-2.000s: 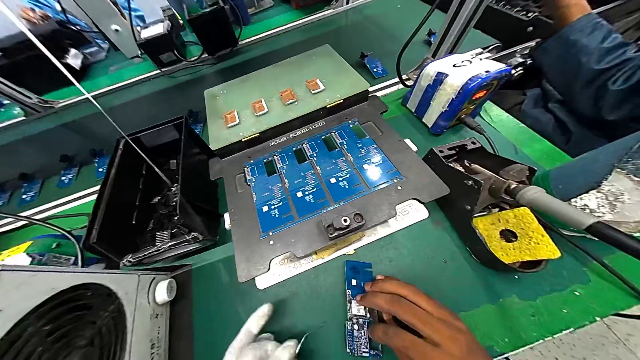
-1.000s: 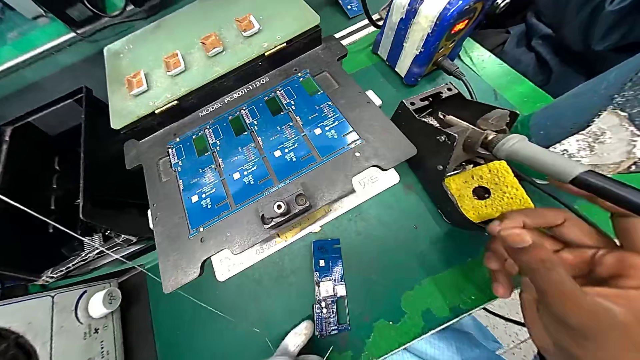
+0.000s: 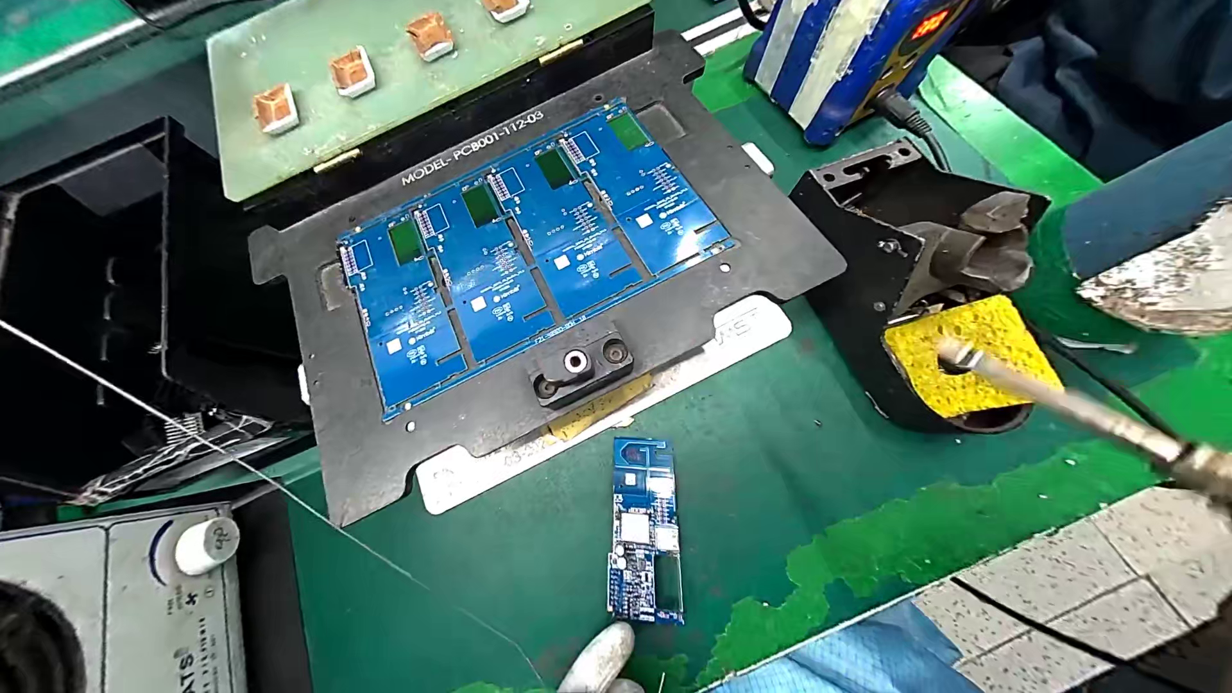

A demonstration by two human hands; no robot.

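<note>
At the bottom edge, my left hand (image 3: 602,662), its fingers in white covering, is beside the lower end of a small blue circuit board (image 3: 635,515). A thin solder wire (image 3: 385,558) runs down from the left to this hand, and a short end sticks out past the fingers. The small board lies on the green mat, populated with components. A soldering iron (image 3: 1088,409) reaches in from the right, blurred, its tip over the yellow sponge (image 3: 991,361) of the iron stand (image 3: 857,279). My right hand is outside the frame or not discernible at its dark lower right corner.
A black fixture (image 3: 770,241) holds a blue circuit board panel (image 3: 539,260); its pale green lid (image 3: 520,48) with several pads stands raised behind. A blue soldering station (image 3: 828,58) is at the top right, a black box (image 3: 231,318) at left, a grey fan unit (image 3: 115,597) below. Another person's sleeve (image 3: 1145,217) is at right.
My right hand was on the small board, then beside the sponge and iron handle. The soldering iron has come out of its holder, its tip now over the sponge. The view has shifted closer.
</note>
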